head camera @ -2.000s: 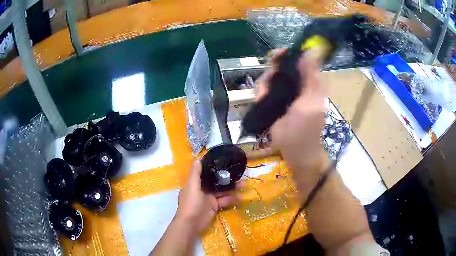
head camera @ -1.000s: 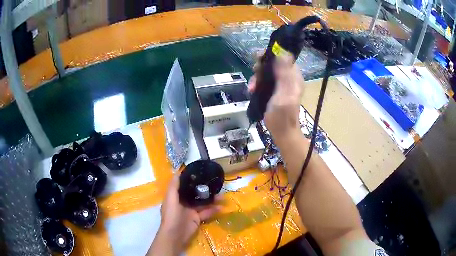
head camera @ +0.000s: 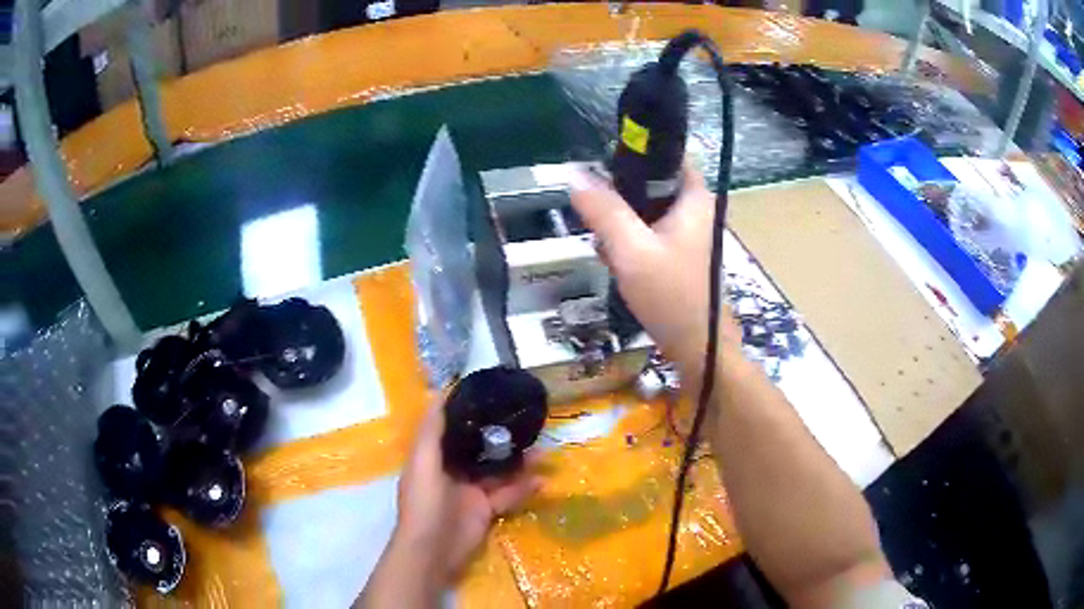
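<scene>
My left hand (head camera: 458, 494) holds a glossy black round housing (head camera: 478, 402) from below and the left, its open side up. A small silver-white component (head camera: 495, 443) sits inside it, and thin leads run out to the right. My right hand (head camera: 648, 250) grips a black electric screwdriver (head camera: 651, 125) with a yellow sticker, held upright. Its lower end is in front of the metal mechanism of the cream-grey screw feeder (head camera: 554, 271); my hand partly hides it, and the tip cannot be made out. The black cord (head camera: 713, 297) loops from the top down over my right forearm.
Several black housings (head camera: 214, 488) cluster at left. A clear pointed bag (head camera: 441, 256) stands left of the feeder. Wired components (head camera: 761, 321) lie heaped right of it, then a tan cardboard sheet (head camera: 832, 297) and a blue tray (head camera: 939, 244). A green conveyor belt (head camera: 369, 149) runs behind.
The screwdriver has gone from tilted to upright and come down to the feeder front with my right hand. My left hand still holds the housing. The view has shifted slightly.
</scene>
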